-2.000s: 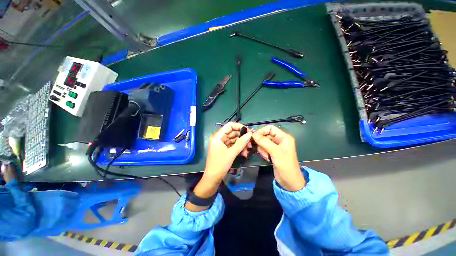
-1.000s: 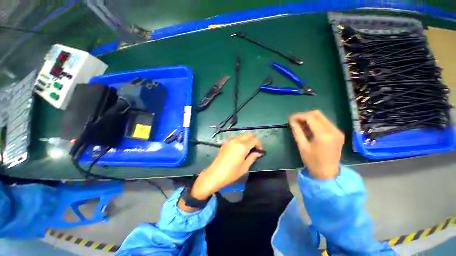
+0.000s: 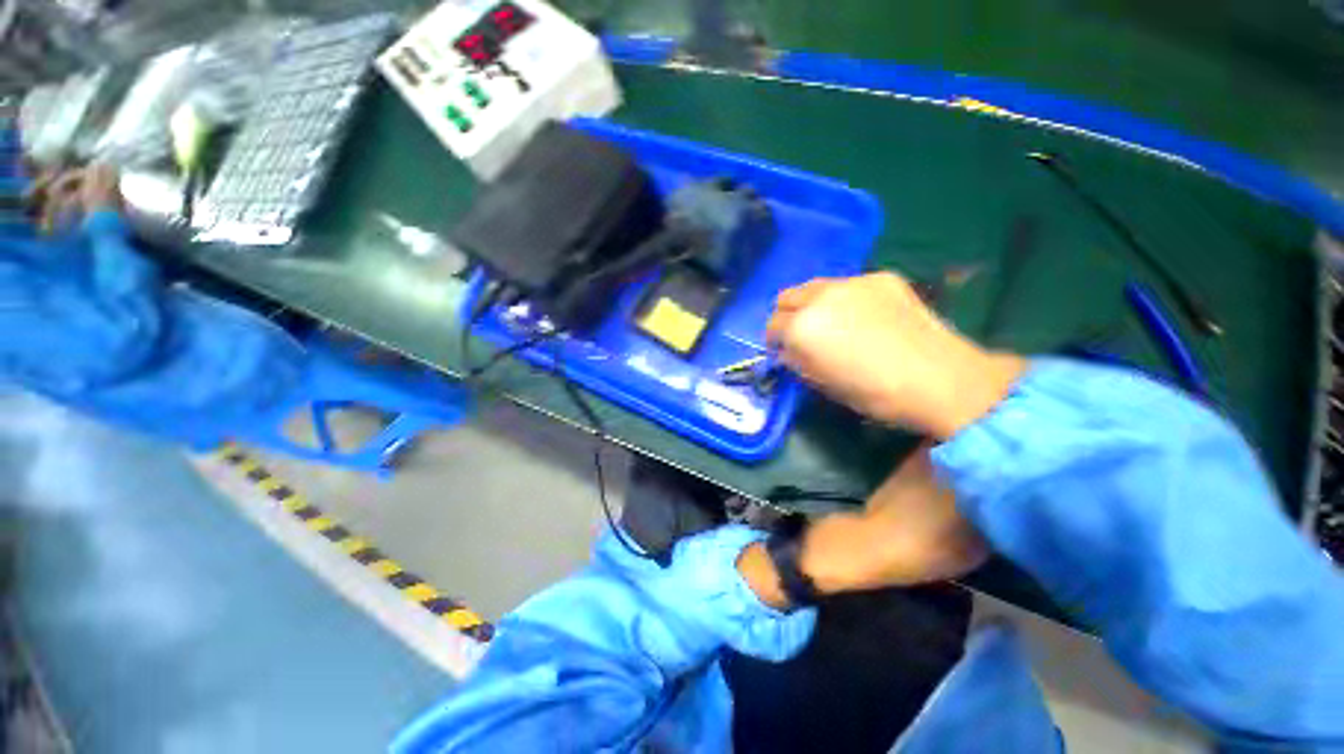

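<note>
My right hand [image 3: 862,342] reaches left over the right rim of the blue tray [image 3: 848,206], its fingertips bent down by small dark and silver parts [image 3: 749,368]. Whether it grips one is not visible. My left hand [image 3: 921,516] is below it at the bench's front edge, largely covered by my right forearm and sleeve; its fingers are hidden. A short stretch of black cable [image 3: 818,498] shows beside it. The black soldering station [image 3: 557,206] and the stand with a yellow sponge [image 3: 675,324] are in the tray.
A white box with a red display [image 3: 498,74] stands behind the tray. A black cable [image 3: 1128,243] and a blue cutter handle [image 3: 1167,336] lie at the right. Another person's blue sleeve [image 3: 111,287] and hand show far left, beside a light ribbed tray [image 3: 295,133].
The view has swung left. My right hand has left the cable on the mat and moved over the tray's right side. My left hand is now behind my right forearm.
</note>
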